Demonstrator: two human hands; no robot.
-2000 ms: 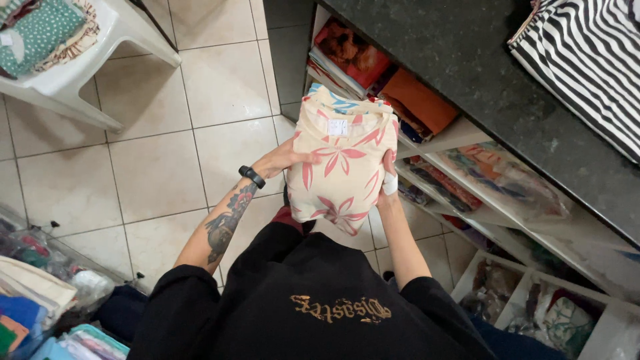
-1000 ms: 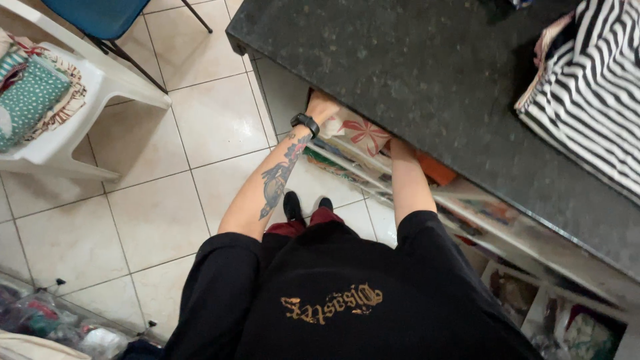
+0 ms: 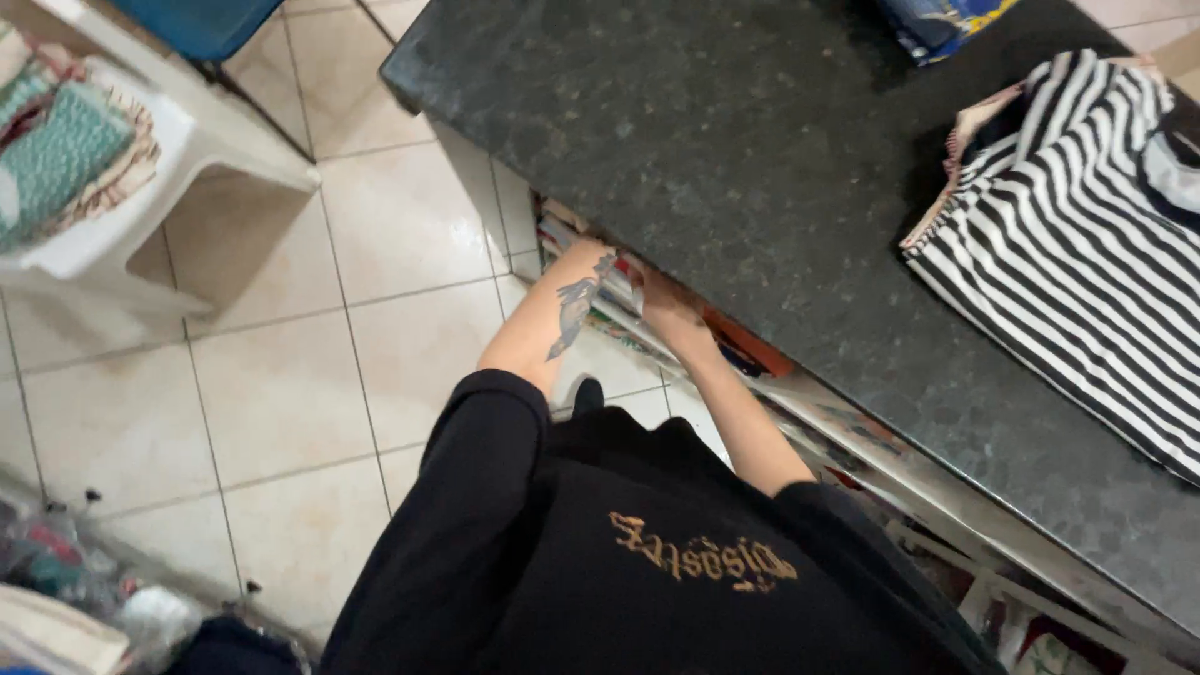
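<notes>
My left forearm, tattooed, reaches under the edge of the dark stone countertop (image 3: 656,141), and the hand itself is hidden. Beside it, the back of my right hand (image 3: 673,314) shows at the shelf opening below the counter. Its fingers are out of sight, so whether it holds anything cannot be told. Between the two arms lies a small patch of red and whitish material (image 3: 626,279), too blurred to name. An orange folded cloth (image 3: 750,347) is on the shelf just right of my right hand. The cream garment with red flowers cannot be made out.
On the counter lie a black-and-white striped garment (image 3: 1059,253) and a blue packet or cloth (image 3: 942,23). A white plastic chair (image 3: 234,150) with folded fabrics stands left, near a blue chair (image 3: 202,23). Shelves with clothes run below the counter; bagged items fill the lower left.
Two seconds ago both hands held the folded cream floral garment before the shelves. One second ago it was partly inside the opening; now my hands are deeper under the counter and the garment is not discernible.
</notes>
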